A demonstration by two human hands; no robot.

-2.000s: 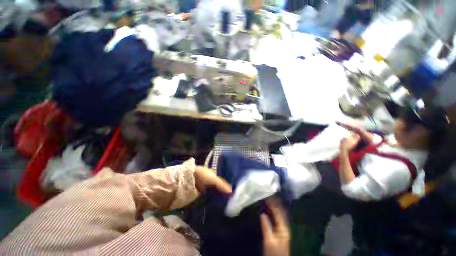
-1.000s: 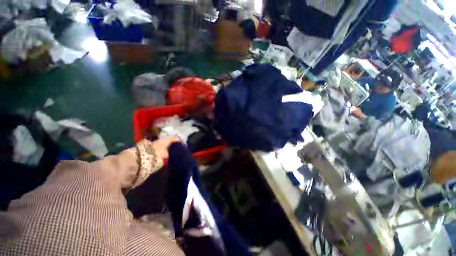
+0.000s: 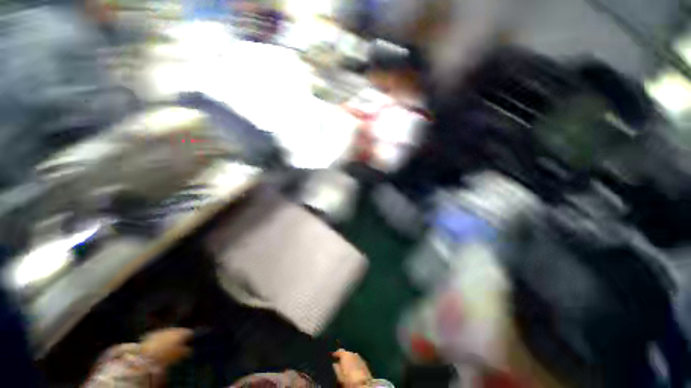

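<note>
The frame is badly blurred. My left hand (image 3: 167, 345) is at the bottom left, below the machine table's edge. My right hand (image 3: 352, 367) is at the bottom, partly cut off, with its fingers pointing up. Dark area lies between and beside the hands, and I cannot tell cloth from shadow there or whether either hand holds anything. The pale patterned stool top (image 3: 295, 261) stands in front of the hands, with no garment piece visible on it.
The sewing machine (image 3: 148, 155) stands on its table (image 3: 151, 254) at the left. A co-worker (image 3: 390, 129) in white and red sits beyond the stool. Mixed scraps (image 3: 470, 303) and a large dark heap (image 3: 591, 280) are at the right. Green floor (image 3: 379, 292) shows beside the stool.
The view has swung from the red basket and navy pile to the stool and right side. The navy and white piece by my left hand is no longer distinguishable. Both hands now show.
</note>
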